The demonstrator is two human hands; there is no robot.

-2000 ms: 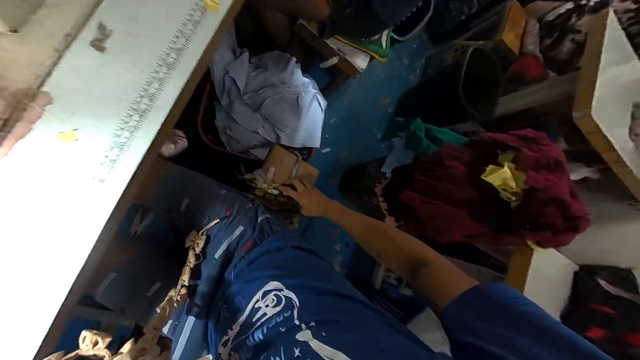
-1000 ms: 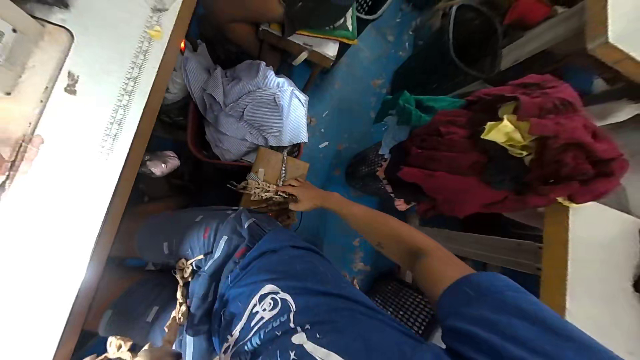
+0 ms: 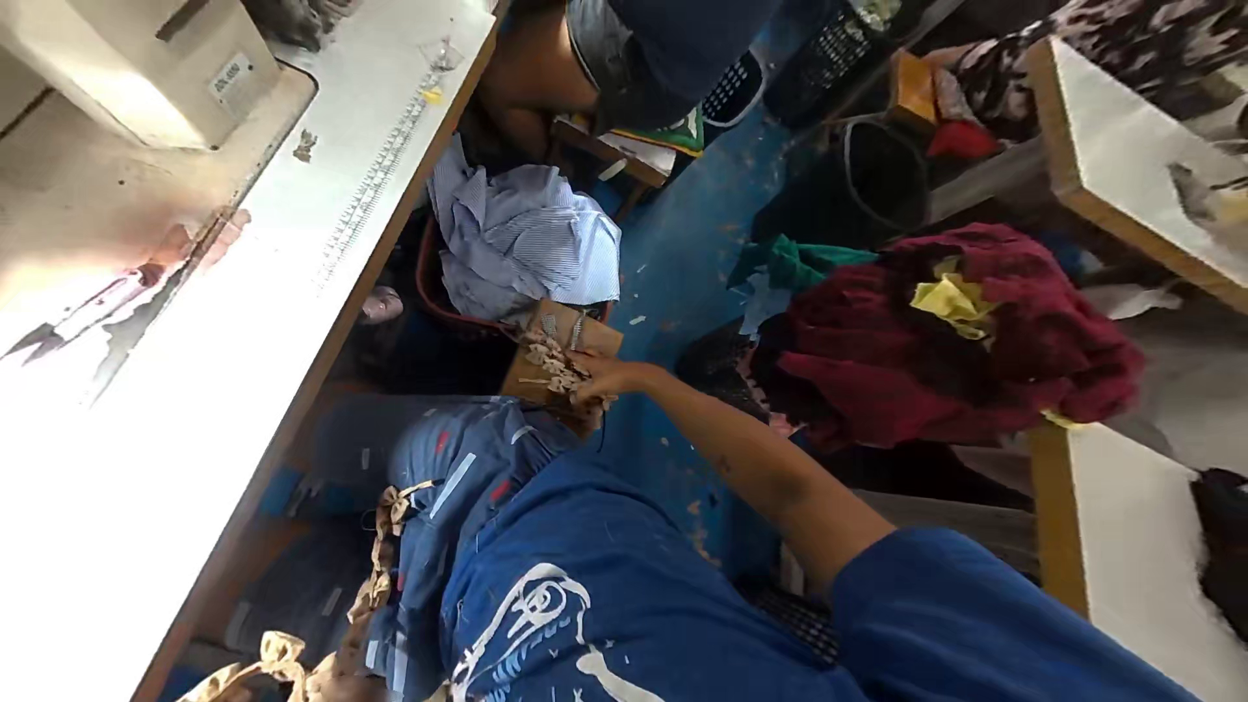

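My right hand reaches down beside my thigh, its fingers curled on a bunch of beige gathered fabric strips. The bunch lies on a brown board or box, whose lower part is hidden by the hand and my leg. Another beige knotted fabric strip trails over my lap, over dark blue patterned cloth. Just beyond the board, a striped light-blue cloth fills a red basket. My left hand is out of view.
A white worktable with a beige sewing machine runs along the left. Another person's leg is at the top. Maroon cloth is heaped at right, near a dark bin and white-topped table edges. Scraps dot the blue floor.
The view has shifted somewhat. My right hand stays at the beige strips on the brown board; nothing else has plainly moved.
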